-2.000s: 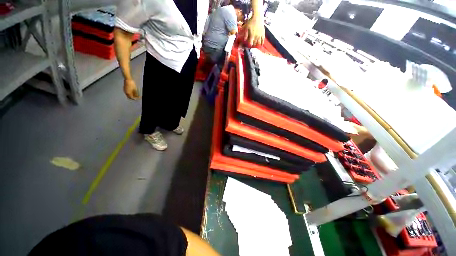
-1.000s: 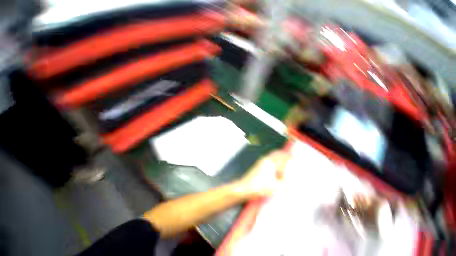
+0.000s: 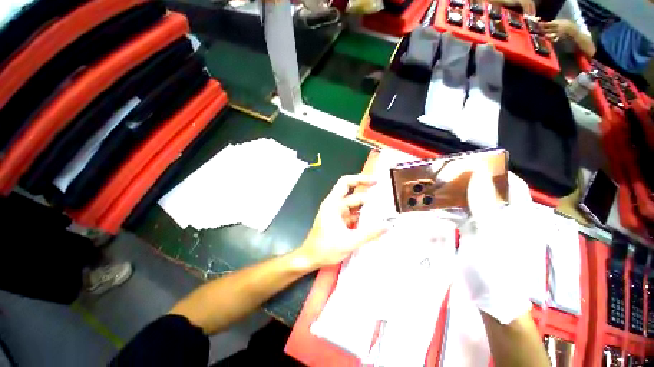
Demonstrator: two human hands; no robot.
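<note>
A shiny copper-gold phone (image 3: 452,183) lies sideways in front of me, dark camera lenses at its left end. My right hand (image 3: 495,215), in a white glove, holds it by its right part. My bare left hand (image 3: 340,222) is just left of the phone, thumb and fingers closed on a thin white sleeve (image 3: 380,197); its outline blends into the white below. Under both hands is a red tray (image 3: 308,344) with white sleeves in its pockets. A fanned pile of empty white sleeves (image 3: 237,186) lies on the green bench to the left.
Stacked red and black trays (image 3: 129,107) stand at the left. A black tray (image 3: 534,122) with white-grey sleeves is beyond the phone. A loose dark phone (image 3: 599,193) lies at the right. Another worker's hand (image 3: 559,30) is at a red tray. A white post (image 3: 281,54) rises behind.
The view has swung from the aisle and tray stack to the bench. The copper-gold phone is now clearly visible in my right hand. My left hand, blurred over the tray before, is beside the phone.
</note>
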